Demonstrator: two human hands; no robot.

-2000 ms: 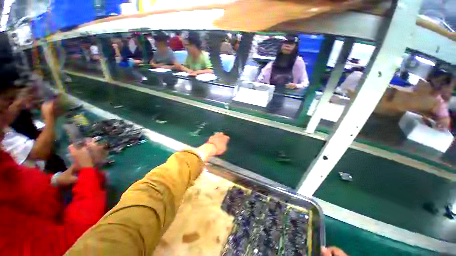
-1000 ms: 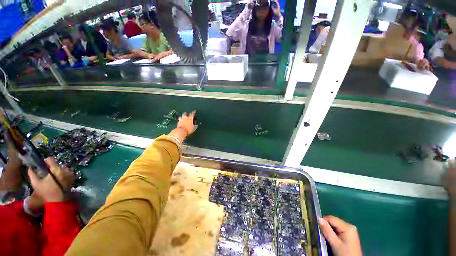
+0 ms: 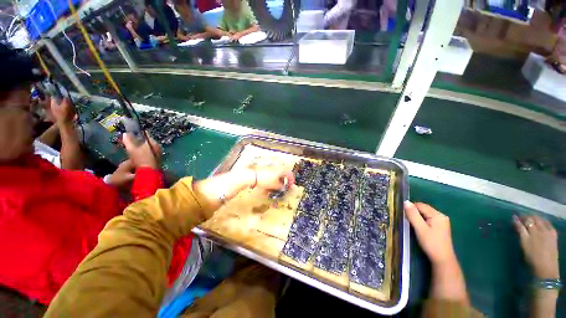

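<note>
A stainless steel tray (image 3: 402, 248) lies on the green bench with its near side over my lap. Its cream liner (image 3: 248, 217) shows stains on the left half. Small dark circuit boards (image 3: 338, 217) lie in tight rows on the right half. My left hand (image 3: 273, 180) is over the liner beside the rows, its fingers closed on a small dark circuit board (image 3: 280, 189), partly hidden and blurred. My right hand (image 3: 431, 231) is at the tray's right rim, thumb at the edge; its fingers are partly hidden.
The green conveyor (image 3: 298, 109) runs behind the tray with scattered assemblies. A white post (image 3: 413, 93) stands behind the tray. A worker in red (image 3: 74, 217) sits close at left by a dark pile of assemblies (image 3: 164, 126). Another person's hand (image 3: 539, 245) rests on the bench at right.
My left hand has come back from over the conveyor to the tray, now with a small board in its fingers. The view has tilted down, showing the whole tray. My right hand remains at the rim.
</note>
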